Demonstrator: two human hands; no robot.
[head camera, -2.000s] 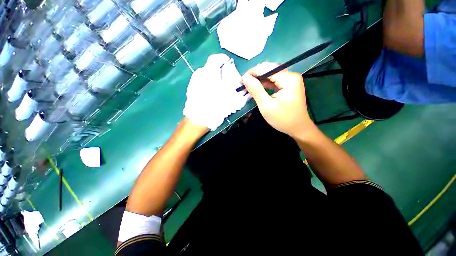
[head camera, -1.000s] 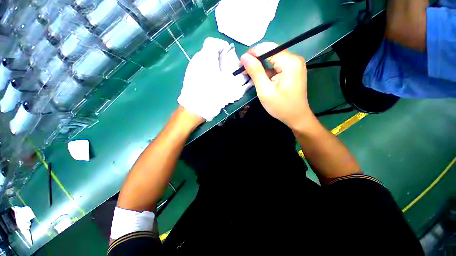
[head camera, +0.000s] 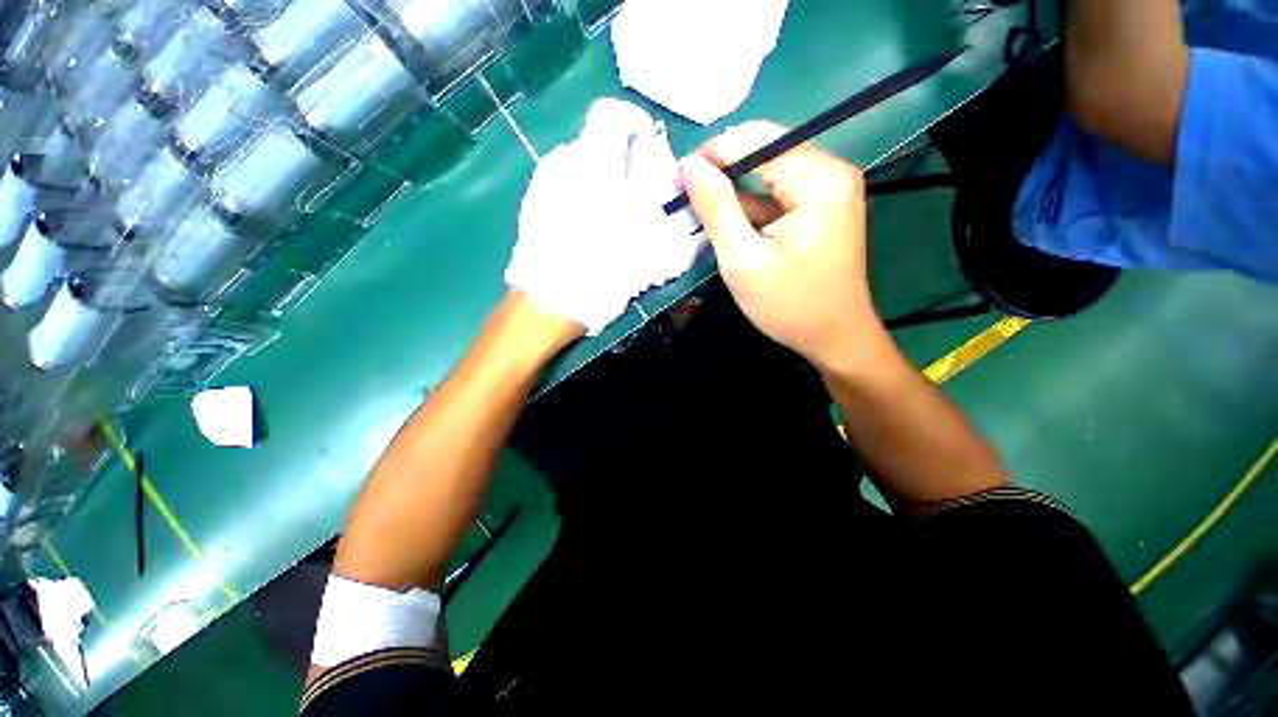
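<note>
My left hand (head camera: 600, 224), in a white glove, is curled near the bench's front edge. Whatever it holds is hidden or blends with the white glove. My right hand (head camera: 792, 245) is bare and grips a thin black stick (head camera: 855, 108) like a pen. The stick's lower end touches or lies just over the glove's right side, and its tapered end points up to the right. The right fingertips are close against the glove. A white band (head camera: 374, 625) is on my left forearm.
Clear plastic trays (head camera: 301, 182) with rows of white units fill the upper left. A white sheet (head camera: 698, 53) lies beyond my hands. A small white pad (head camera: 224, 416) and second dark stick (head camera: 140, 513) lie on the green bench (head camera: 330, 399) at left. A person's blue sleeve (head camera: 1233, 161) is at right, beside a black stool (head camera: 1030, 266).
Since the first frame, the view has shifted, so the bench items and hands sit somewhat differently in it. Both hands keep their hold and pose; the stick's angle changes slightly. The neighbour's arm has shifted a little.
</note>
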